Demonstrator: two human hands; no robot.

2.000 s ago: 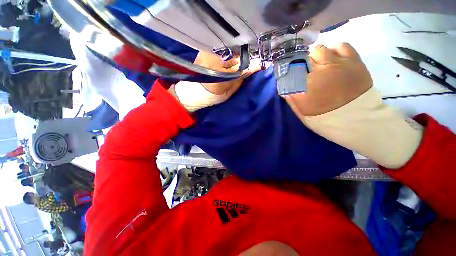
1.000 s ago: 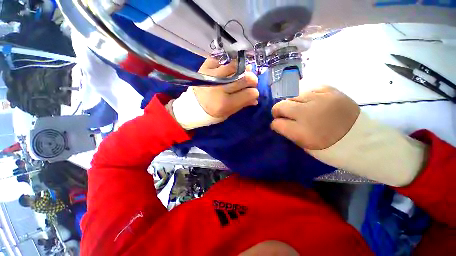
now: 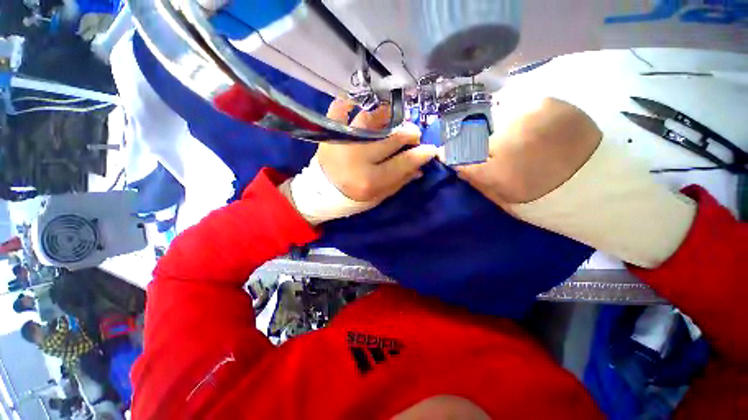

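Observation:
The navy fabric panel (image 3: 459, 238) lies under the needle area of the white sewing machine (image 3: 566, 25) and hangs over the table's front edge. My left hand (image 3: 365, 160) pinches the cloth just left of the presser foot (image 3: 420, 107), its fingers partly behind a curved metal bar. My right hand (image 3: 545, 152) is on the cloth at the right, beside and below the grey guard (image 3: 467, 139); its fingertips are partly hidden by the guard. Light cloth (image 3: 205, 164) joined to navy lies behind my left arm.
Black thread snips (image 3: 685, 130) lie on the white table (image 3: 607, 90) at the right. A measuring tape (image 3: 607, 287) runs along the front edge. Blue and white pieces (image 3: 631, 353) lie below the table at the right. A grey motor housing (image 3: 82, 230) and a person in yellow check (image 3: 66, 335) are at the left.
My right hand moved up to the guard after drawing back from it. My left hand came down from behind the metal bar and stays near the foot. The navy cloth has shifted.

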